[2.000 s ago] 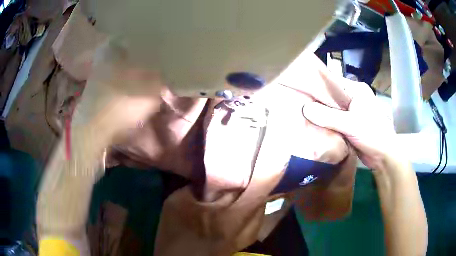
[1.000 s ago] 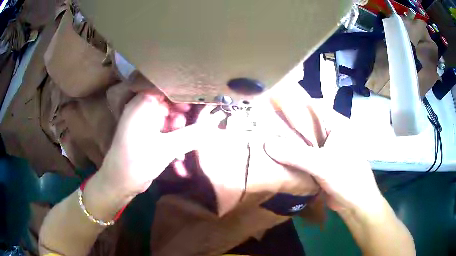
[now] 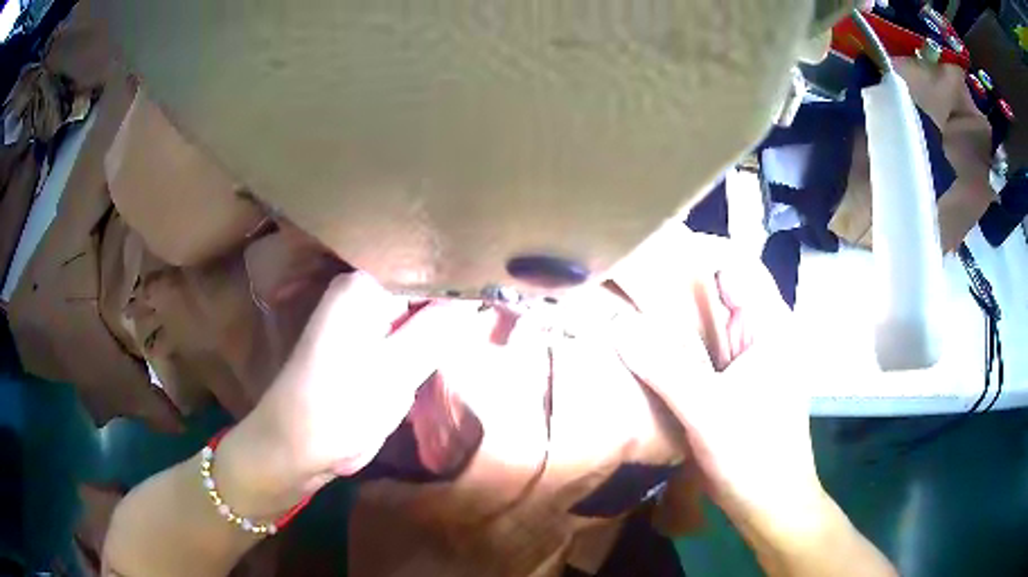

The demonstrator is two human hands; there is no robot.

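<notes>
A brown cloth panel [image 3: 513,451] lies under the needle area of a beige sewing machine head [image 3: 473,135] with a dark oval mark. My left hand [image 3: 355,378] is on the cloth left of the needle area, its fingers partly lost in glare; it grips the cloth. My right hand [image 3: 721,394] lies on the cloth to the right, fingers spread, thumb pointing to the needle area; its grip is unclear. A navy patch [image 3: 626,488] with small white printing shows low on the cloth. The needle is hidden by the head and glare.
Brown cloth pieces [image 3: 186,304] lie in layers at the left. A thick white bar [image 3: 905,225] stands right of the head. Navy straps [image 3: 806,169] and brown cloth lie behind it on the white table [image 3: 845,387]. Dark cords hang at the right edge. A red tray [image 3: 879,36] is at upper right.
My left hand has come down from a blurred reach onto the cloth. My right hand has moved inward and lower. The navy patch has moved lower, and the head sits lower in view.
</notes>
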